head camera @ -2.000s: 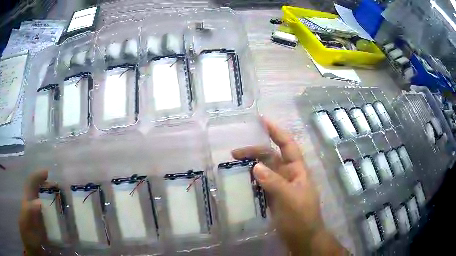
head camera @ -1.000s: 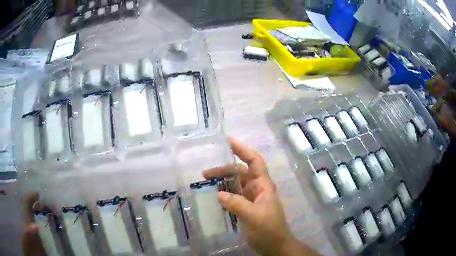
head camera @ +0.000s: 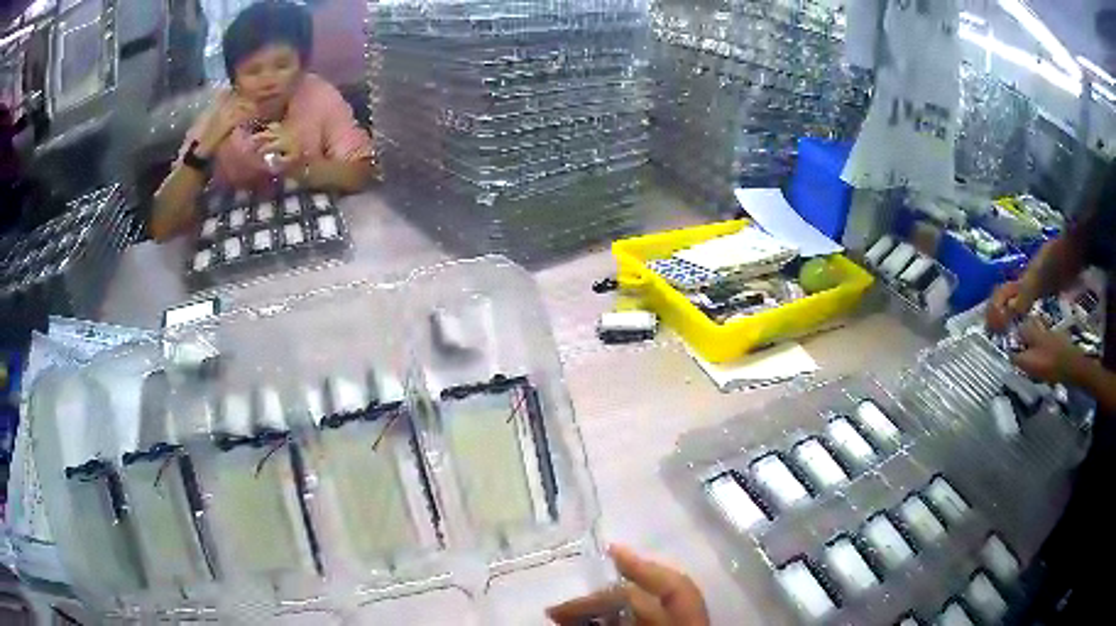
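Note:
A clear blister tray [head camera: 404, 320] spreads across the left and middle foreground. Its visible row holds several white battery packs [head camera: 490, 452] with black edge strips and thin red wires. My right hand [head camera: 636, 597] is at the bottom edge of the picture, by the tray's lower right side, partly cut off. Whether its fingers grip the tray cannot be told. My left hand is out of the picture. The tray's near part is cut off by the bottom edge.
A second tray of packs [head camera: 814, 462] lies right. A yellow bin [head camera: 783, 328] with papers stands behind, a loose pack [head camera: 628, 325] beside it. Tray stacks [head camera: 514, 122] rise at the back. A person [head camera: 275, 110] sits opposite; another person's hands [head camera: 1040, 336] are far right.
The view has tilted up, bringing the seated person and tray stacks into sight. The tray's near row and my left hand have left the picture. My right hand now shows lower.

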